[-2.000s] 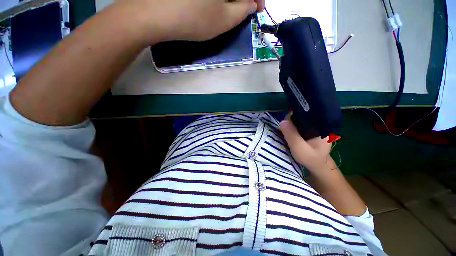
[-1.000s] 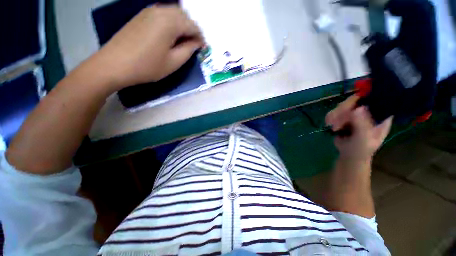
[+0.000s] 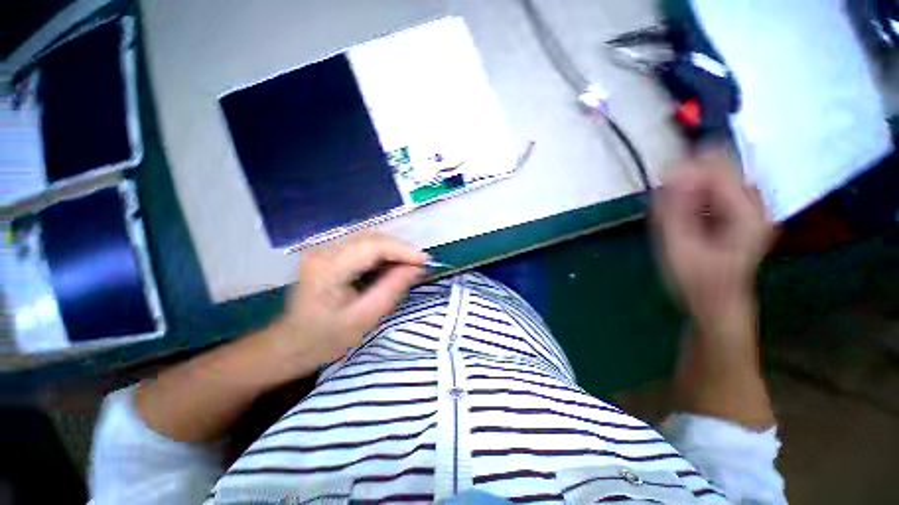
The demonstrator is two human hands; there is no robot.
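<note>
The tablet assembly lies on the beige mat, dark half left and white half right. A small green circuit board shows at its near edge, with a lead wire past the right corner. My left hand is in front of the slab near the bench edge, thumb and forefinger pinched on a tiny thin piece, too small to identify. My right hand is blurred at the right, near the soldering gun, which lies at the mat's right edge. Whether it touches the gun cannot be told.
Two more slabs lie at the left on the green bench. A cable with a white connector runs over the mat right of the tablet. A white paper sheet is at the far right. The green bench edge is near my body.
My left hand has moved off the tablet toward the bench edge. The soldering gun, earlier over the board in my right hand, now lies at the right. The view has shifted.
</note>
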